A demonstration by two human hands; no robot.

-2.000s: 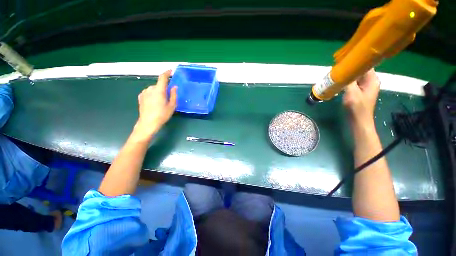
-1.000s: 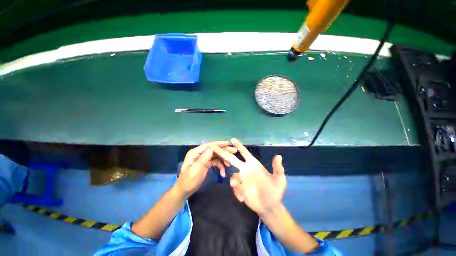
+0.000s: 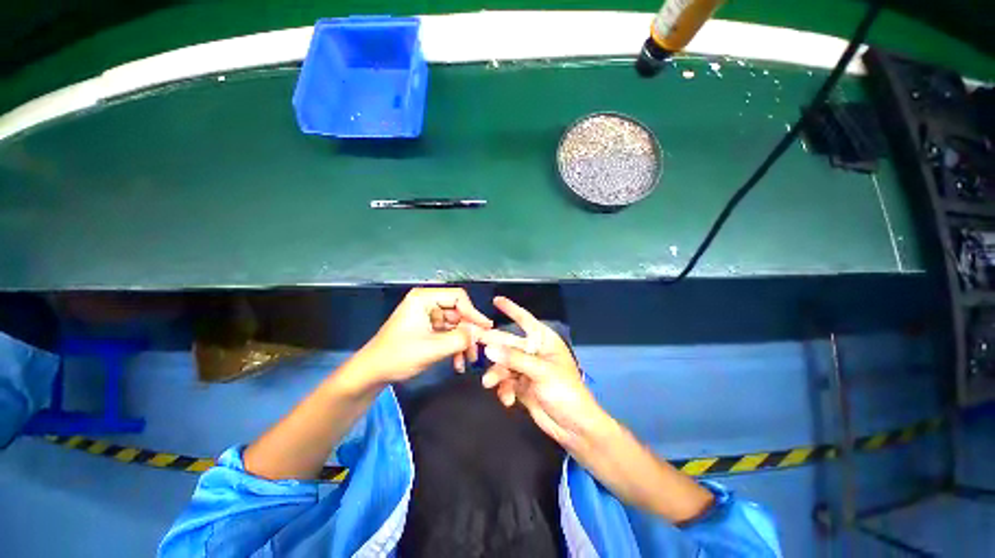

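Observation:
My left hand (image 3: 426, 336) and my right hand (image 3: 537, 373) are together above my lap, just off the bench's near edge. The left thumb and fingertips meet the right fingers. Whether a small part is between them cannot be told. The right index finger points up and away. A round dish (image 3: 609, 160) of tiny silvery grains lies on the bench. A thin dark pen-like stick (image 3: 428, 204) lies flat left of it. An open blue bin (image 3: 362, 79) stands at the bench's back left.
An orange screwdriver (image 3: 679, 26) hangs point-down at the top edge. A black cable (image 3: 753, 180) crosses the bench's right side. Small black parts (image 3: 846, 135) lie beside the long black tray (image 3: 927, 142). A blue sleeve (image 3: 26, 390) shows at the far left.
My hands have left the bin and the area beside the screwdriver and come together over my lap. The fingers have since drawn closer. The view has shifted, so the bench things sit higher.

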